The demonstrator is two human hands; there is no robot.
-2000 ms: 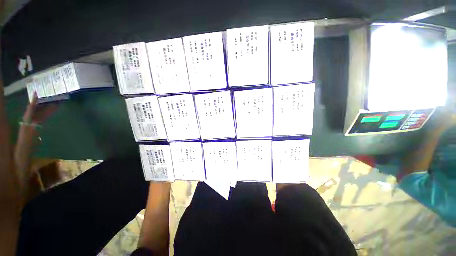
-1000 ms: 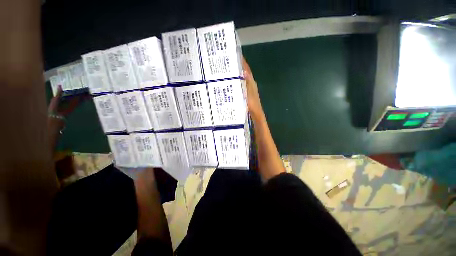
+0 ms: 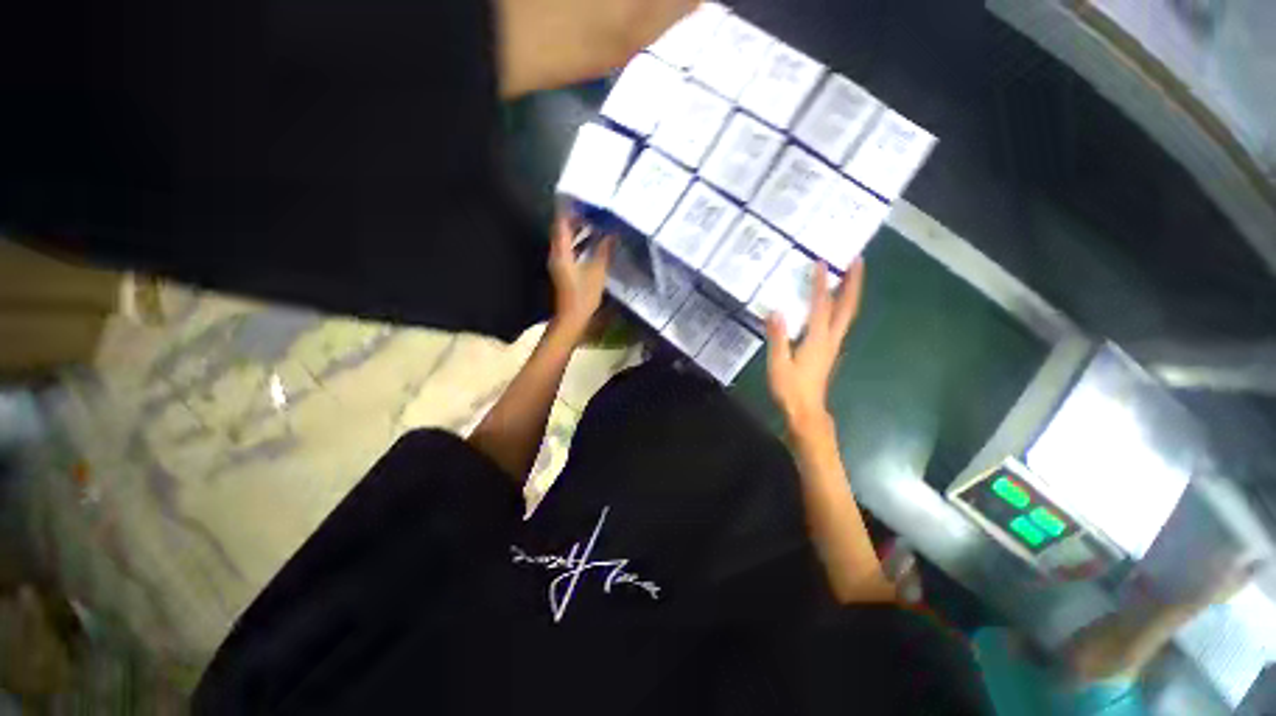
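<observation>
A tight block of white-ended retail boxes stands in rows in front of me, with printed labels up. A lower, shaded group of boxes shows along its near side. My left hand is at the block's near left corner, thumb and fingers against it. My right hand is at the near right corner, its fingers spread over the box edges. Both hands hold the block from the sides. Whether it rests on the green bench is hard to tell.
A weighing scale with green displays stands on the right. A person's forearm and teal sleeve are at the lower right. A person in black is close on the left, with an arm near the boxes. Patchy floor shows at left.
The view has turned and the block now appears higher and tilted. Both my hands now show at its near side. The lower group of boxes and the neighbour in black have come into view.
</observation>
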